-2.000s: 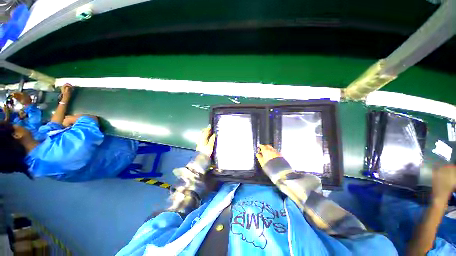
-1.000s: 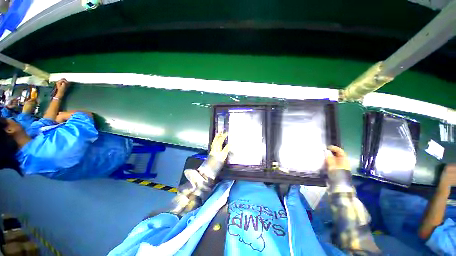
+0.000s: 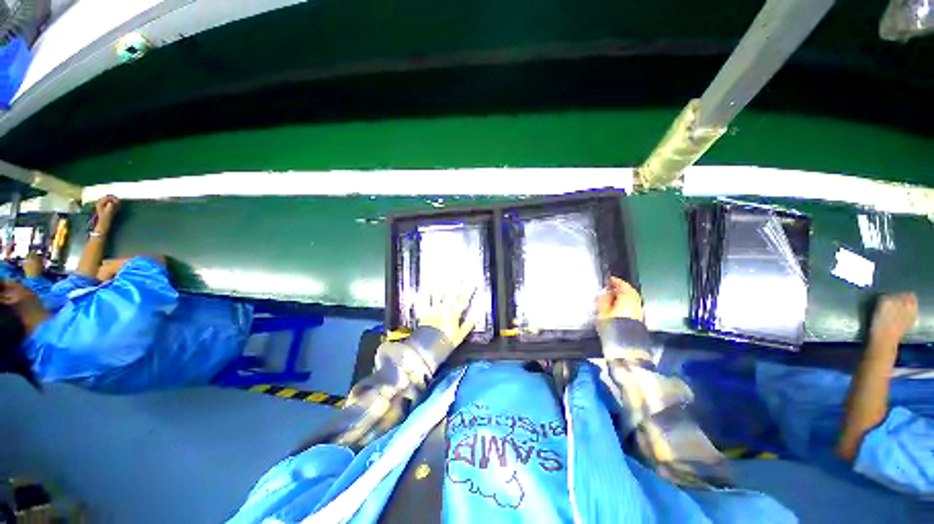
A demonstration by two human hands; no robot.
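A black two-pocket tray (image 3: pixel 500 276) lies on the green bench in front of me. A display panel with a glaring white face sits in its left pocket (image 3: pixel 449 268), and another panel (image 3: pixel 556 268) sits in its right pocket. My left hand (image 3: pixel 444 315) lies over the lower part of the left panel, fingers spread; whether it grips anything is hidden by glare. My right hand (image 3: pixel 619 303) is at the right edge of the tray, fingers bent; its hold on the edge is not clear.
A stack of film-covered panels (image 3: pixel 760 274) lies right of the tray, with a small white label (image 3: pixel 852 267) beyond it. A person's arm (image 3: pixel 871 379) is at the far right. Another person in a blue smock (image 3: pixel 113 322) sits left. A taped post (image 3: pixel 671 148) stands behind.
My right hand has moved from between the pockets to the tray's right edge. My left hand has moved from the left edge onto the left panel. The view has shifted.
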